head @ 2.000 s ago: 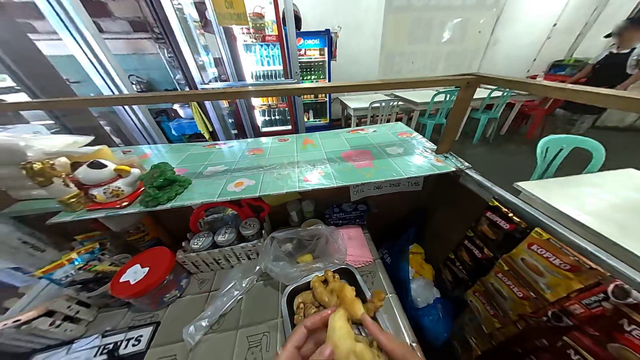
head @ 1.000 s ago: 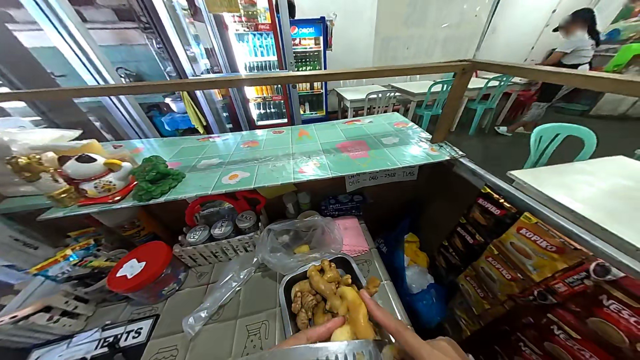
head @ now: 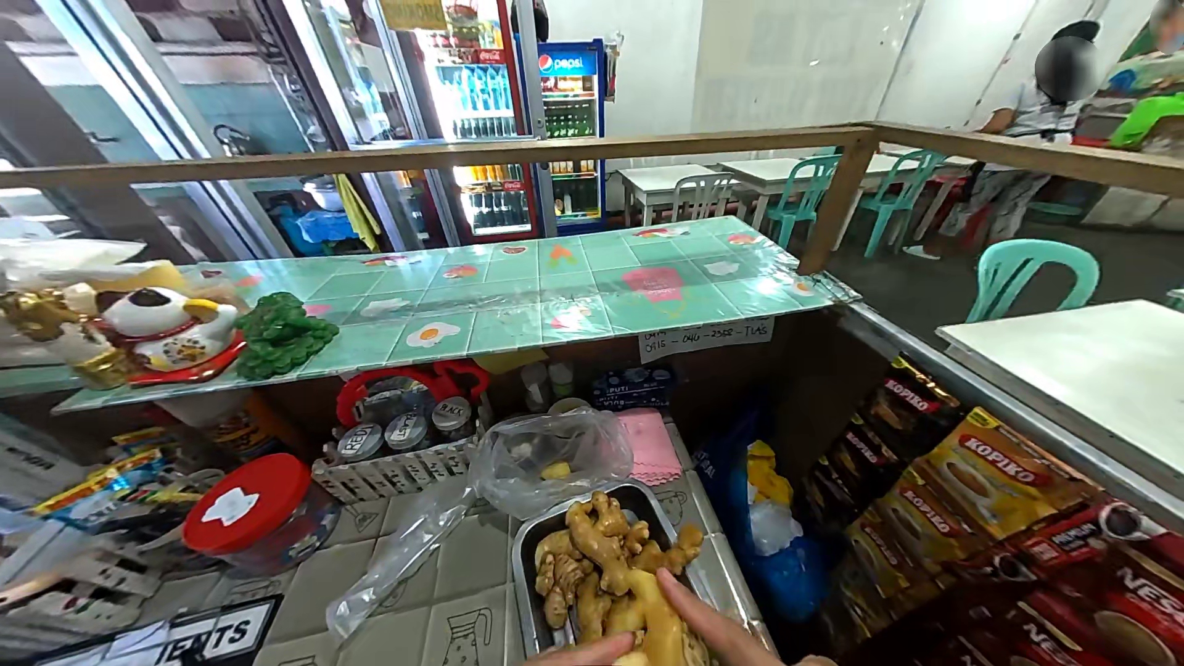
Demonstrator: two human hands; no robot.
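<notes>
Knobby ginger root [head: 601, 546] fills a rectangular metal tray [head: 525, 592] at the bottom centre. A paler, smoother ginger piece [head: 659, 615] lies at its near end. The fingertips of my left hand [head: 587, 651] touch the ginger from the lower left. My right hand [head: 712, 624] comes in from the lower right, one finger laid against the pale piece. Most of both hands is cut off by the bottom edge, so whether either grips the ginger does not show. A clear plastic bag [head: 555, 453] with a small yellowish piece in it sits just behind the tray.
Left of the tray stands a red-lidded jar [head: 248, 504]; lidded jars fill a basket [head: 398, 472] behind. A pink cloth [head: 650, 449] lies beside the bag. A green-tiled shelf [head: 555, 296] crosses above. Coffee sachets [head: 985, 472] hang at right. A person [head: 1045, 102] is across the room.
Two seconds ago both my hands held a ginger piece up over the tray; now they are lower, at its near end. The metal edge seen at the bottom one second ago is out of view.
</notes>
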